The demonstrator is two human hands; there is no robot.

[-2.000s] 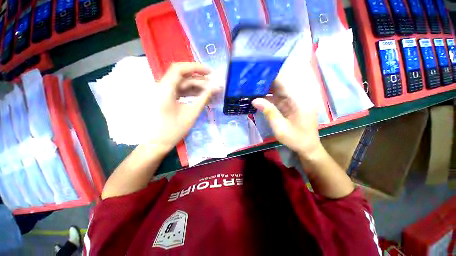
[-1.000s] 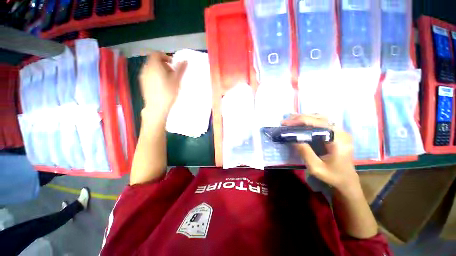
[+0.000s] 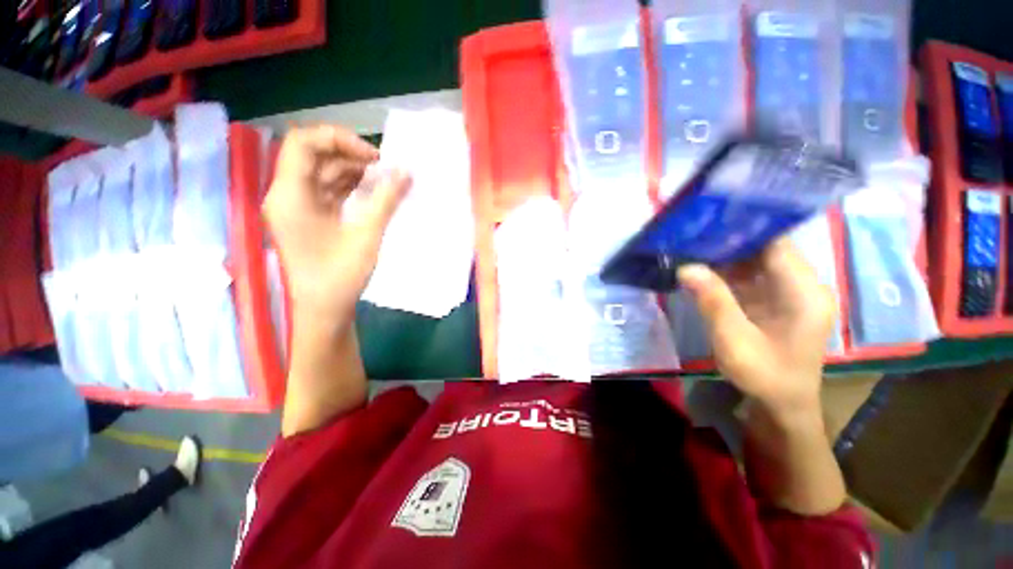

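Note:
My right hand point(image 3: 766, 317) holds a bare black phone point(image 3: 722, 211) by its lower end, tilted and blurred, above the red phone tray point(image 3: 520, 122). My left hand point(image 3: 333, 217) is at the left edge of the white stack of empty sleeves point(image 3: 428, 222), fingertips touching or just over its upper part; whether it grips a sleeve cannot be told. The tray holds several frosted sleeved phones point(image 3: 608, 95) in two rows. Its upper left slot shows bare red plastic.
A filled tray stack point(image 3: 253, 267) stands at left. Trays of bare phones lie at the right point(image 3: 944, 122) and upper left point(image 3: 250, 56). An open brown carton point(image 3: 922, 445) is below the bench at right. A person's leg and shoe point(image 3: 187, 458) show at lower left.
The phone in my right hand has turned from edge-on to showing its blue face and moved up and right. My left hand has shifted slightly left and down beside the sleeves.

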